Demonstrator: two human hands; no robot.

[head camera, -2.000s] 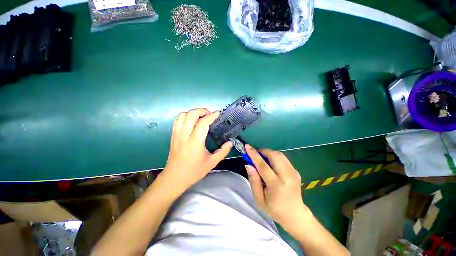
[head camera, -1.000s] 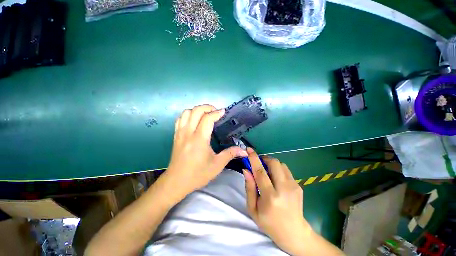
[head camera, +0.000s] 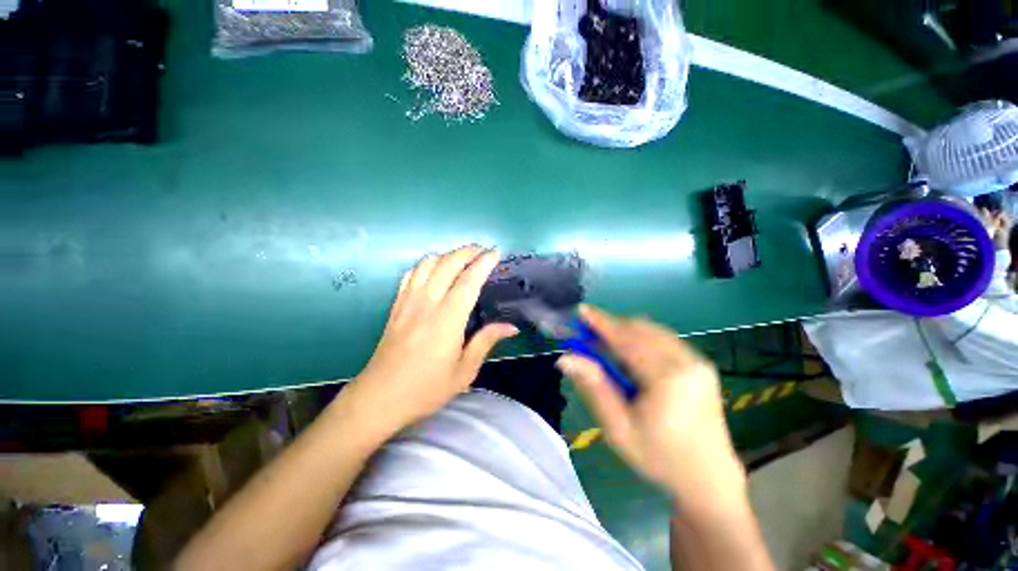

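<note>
My left hand [head camera: 430, 323] grips a black plastic housing [head camera: 541, 279] at its left end, over the bench's front edge. My right hand [head camera: 659, 390] holds the blue-handled cutters [head camera: 603, 359]; the hand and tool are blurred. The silver jaws are over the housing's lower face; whether they touch it I cannot tell. A loose pile of tiny metal pins [head camera: 449, 74] lies at the back. An open clear bag [head camera: 547, 69] holds small black parts [head camera: 611, 61]. Another black housing [head camera: 732, 230] lies on the bench to the right.
Black housings [head camera: 84, 84] sit packed at the far left. A zip bag of pins [head camera: 293, 28] lies at the back. A purple fan [head camera: 924, 259] and a white fan [head camera: 973, 147] stand at the right end of the green bench [head camera: 223, 323]. A cardboard box [head camera: 61, 474] is below left.
My right hand has moved right with the cutters, away from my left thumb. The housing in my left hand has turned closer to level. The camera view has shifted.
</note>
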